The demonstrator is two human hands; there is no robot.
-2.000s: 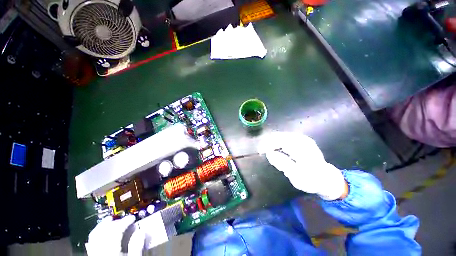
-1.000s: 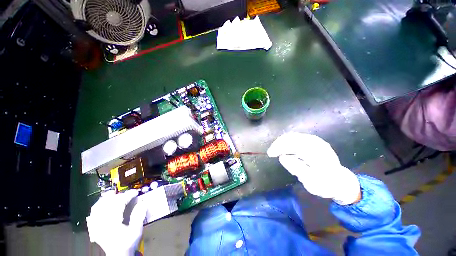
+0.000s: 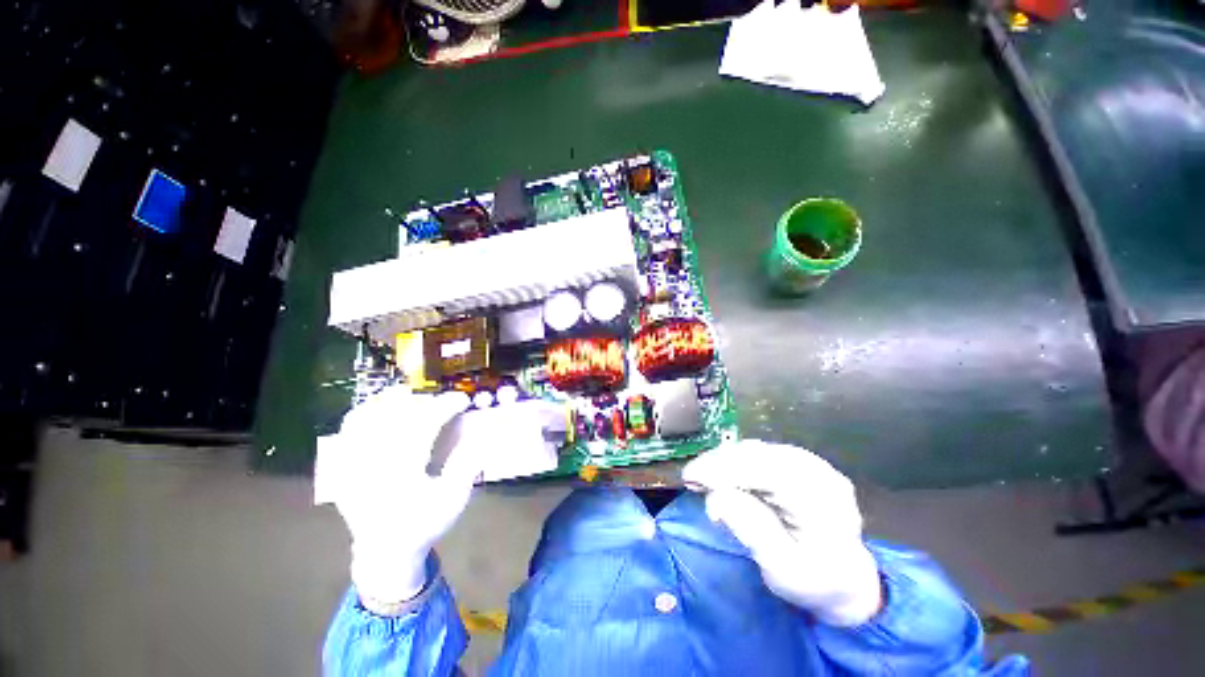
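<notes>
The green power board (image 3: 568,456) lies on the bench, crowded with parts: a long silver-white heatsink (image 3: 482,271), two copper-red inductors (image 3: 585,364) and a brown-yellow transformer (image 3: 456,349). My left hand (image 3: 403,463), white-gloved, is at the board's near left corner, its fingers on the shorter pale heatsink (image 3: 509,443). My right hand (image 3: 786,522), white-gloved, holds a thin brown stick-like tool (image 3: 648,475) between its fingertips. The tool's yellowish tip is at the board's near edge; whether it touches is unclear. A green pot (image 3: 811,246), dark inside, stands right of the board.
Folded white paper (image 3: 802,50) lies behind the pot. The base of a fan (image 3: 456,37) is at the top left. Black bins with white and blue labels (image 3: 160,202) stand at the left. A second bench surface (image 3: 1123,172) and a person's pink sleeve (image 3: 1176,403) are at the right.
The view has shifted, so the bench things sit further right. My right hand and the tool have moved from the board's right side to its near edge. My left hand stays at the near left corner.
</notes>
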